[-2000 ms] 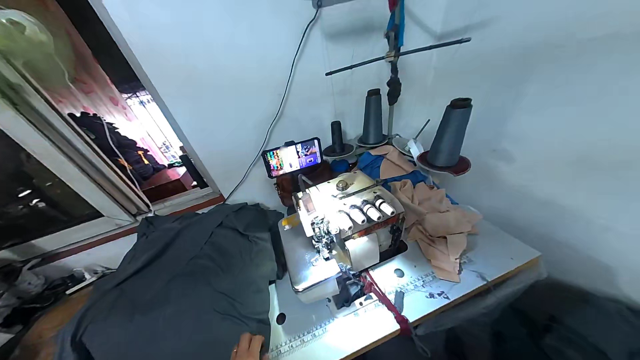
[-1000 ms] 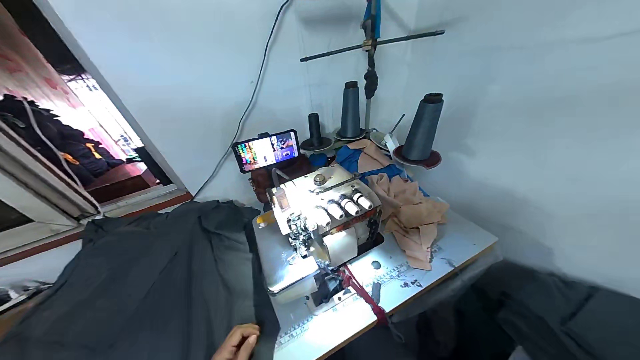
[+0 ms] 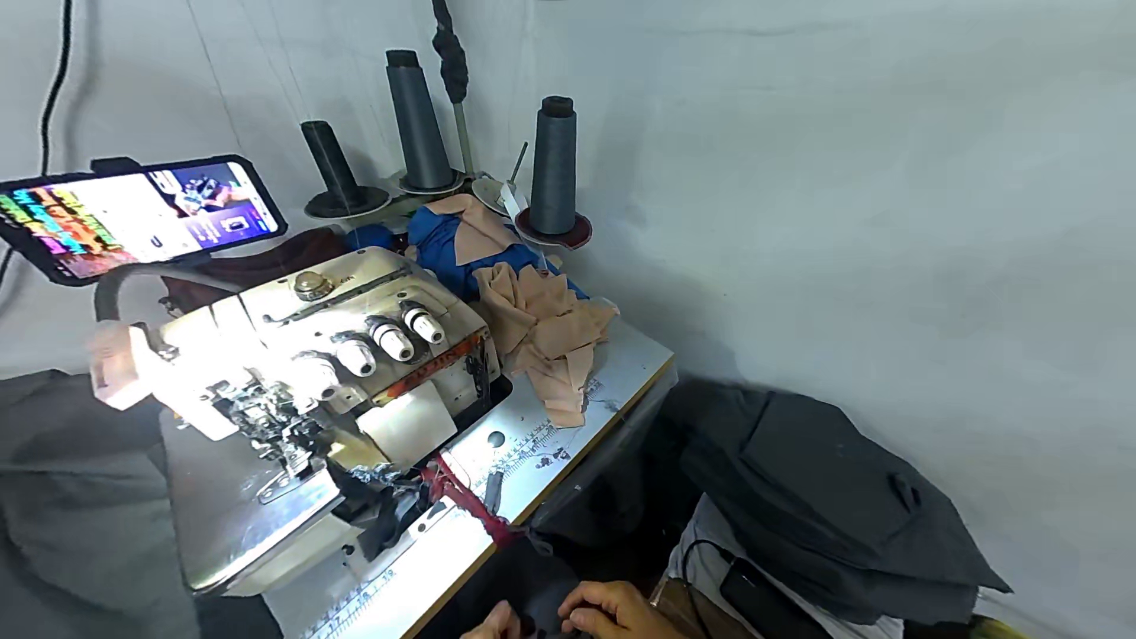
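Note:
At the bottom edge, my left hand (image 3: 497,621) and my right hand (image 3: 612,611) are close together on dark grey fabric (image 3: 524,572), just off the front edge of the sewing table (image 3: 461,532). Fingertips of both meet the cloth, though the frame cuts off much of each hand, and the exact grip is unclear. Up and left of them stands a white overlock sewing machine (image 3: 355,328), its lamp shining on the needle area. A red cloth strip (image 3: 470,501) hangs from the table beside the machine.
Dark grey cloth (image 3: 80,524) lies left of the machine. Grey thread cones (image 3: 555,169) stand behind it, near beige scraps (image 3: 550,337) and blue cloth (image 3: 444,248). A phone (image 3: 142,217) is mounted at left. More dark garments (image 3: 825,497) are piled at right, with a cable (image 3: 692,577) beside them.
The view has swung right and closer to the machine. One hand was on the dark cloth left of the machine; now both hands show at the table's front edge.

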